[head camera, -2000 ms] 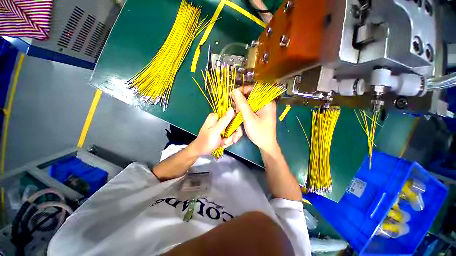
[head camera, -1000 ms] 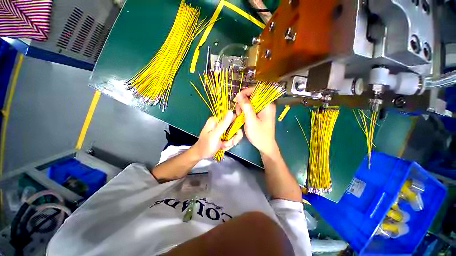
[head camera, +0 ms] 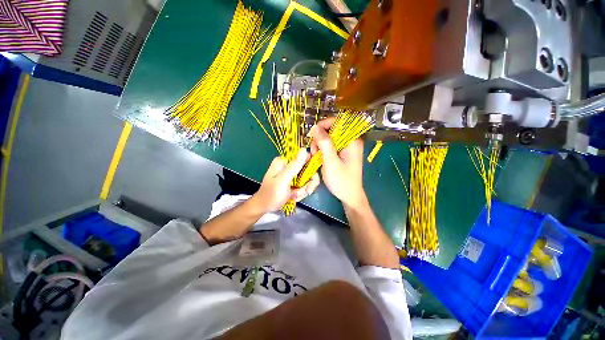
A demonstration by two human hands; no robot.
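My left hand (head camera: 281, 184) is closed around the lower ends of a fanned handful of yellow wires (head camera: 286, 126), whose tips point up at the silvery applicator (head camera: 310, 87). My right hand (head camera: 340, 163) holds a second, slanting part of the handful (head camera: 339, 136), its tips fanned to the upper right. The two parts cross at my left hand. My right fingertips are close below the applicator. The grey machine head (head camera: 464, 73) with its orange-brown block (head camera: 391, 50) overhangs the wires. Whether a wire touches the applicator I cannot tell.
A large yellow wire bundle (head camera: 222, 76) lies on the green bench (head camera: 162, 63) at left. A narrower bundle (head camera: 424, 199) and stray wires (head camera: 489, 172) lie right of my hands. A blue bin (head camera: 491, 279) with wrapped bundles stands at lower right. A grey vented box (head camera: 103, 43) is at upper left.
Both hands keep nearly the same place and hold, with only small finger shifts. The whole view has drifted slightly. The side bundles lie as before.
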